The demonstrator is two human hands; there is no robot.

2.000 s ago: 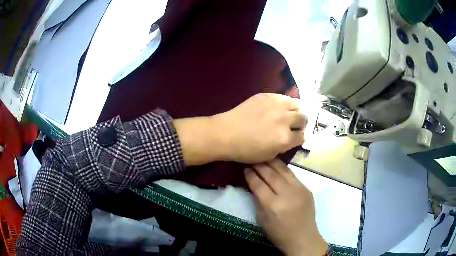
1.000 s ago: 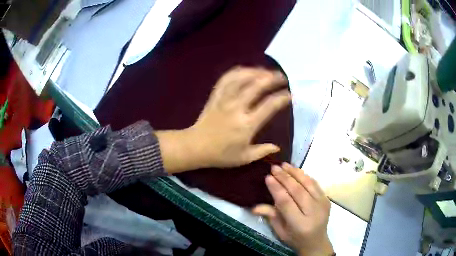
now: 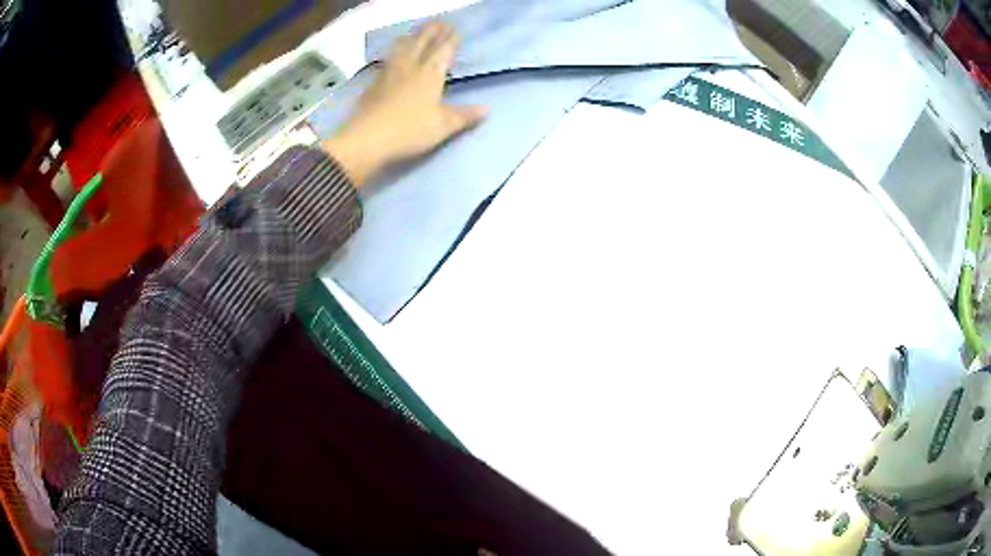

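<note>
My left hand (image 3: 408, 109) lies with fingers spread on the pale grey-blue cut-piece stack (image 3: 435, 201) at the far left of the white table. The pieces have thin dark edges and overlap. The maroon panel (image 3: 359, 456) hangs over the table's near edge, below my left forearm, partly hidden by the sleeve. My right hand is not in view, apart from a tiny skin-coloured patch at the bottom edge that I cannot make out.
The cream sewing machine head (image 3: 935, 451) and its needle plate (image 3: 810, 489) are at the lower right. A green ruler border (image 3: 364, 353) edges the table. An orange-red basket (image 3: 16, 467) with a green strap stands left. Brown cardboard (image 3: 245, 33) lies at the far edge.
The view has swung left. My left hand has left the maroon panel and reached to the grey-blue pieces. The maroon panel has moved from the tabletop to the near edge. My right hand has dropped from view.
</note>
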